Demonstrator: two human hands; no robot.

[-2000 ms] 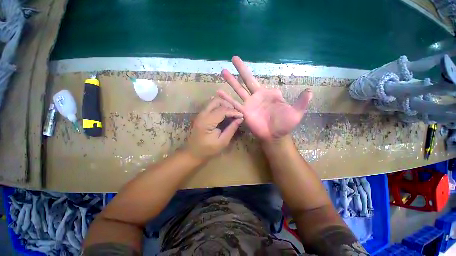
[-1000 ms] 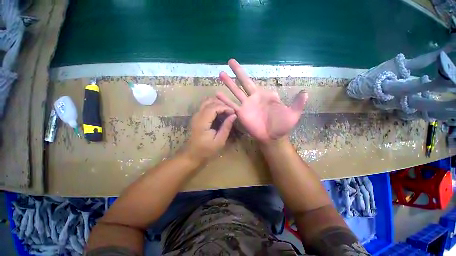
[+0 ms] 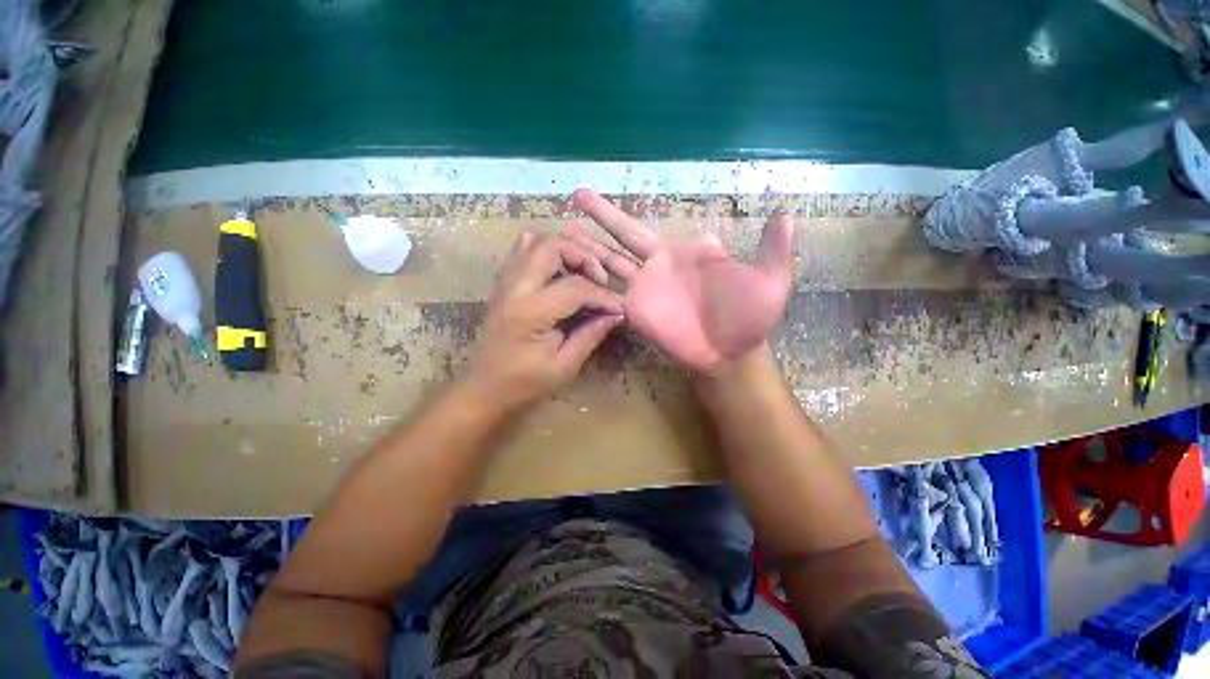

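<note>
My left hand (image 3: pixel 537 325) has its thumb and index fingertips close together at the little-finger edge of my right palm. Nothing shows between them, but anything tiny would be hidden. My right hand (image 3: pixel 710 299) is palm up, fingers spread and empty; its fingers partly pass behind the left fingertips. Both are above the brown bench (image 3: pixel 385 458). A white glue bottle (image 3: pixel 378 244) lies left of the hands. Farther left are another white bottle (image 3: pixel 170 289), a yellow-and-black knife (image 3: pixel 240 295) and a slim silver piece (image 3: pixel 132 334).
Grey-white figurine units (image 3: pixel 1022 219) stand at the right, with a small yellow-black knife (image 3: pixel 1148 356) near them. The green belt (image 3: pixel 557 86) runs behind. Cardboard (image 3: pixel 67 305) rises at the left. Blue bins of limb parts (image 3: pixel 146 590) and a red stool (image 3: pixel 1128 484) are below.
My right hand's fingers have bent and lowered, and its thumb points more upward. My left hand has shifted slightly left, its fingertips still at the right hand's edge.
</note>
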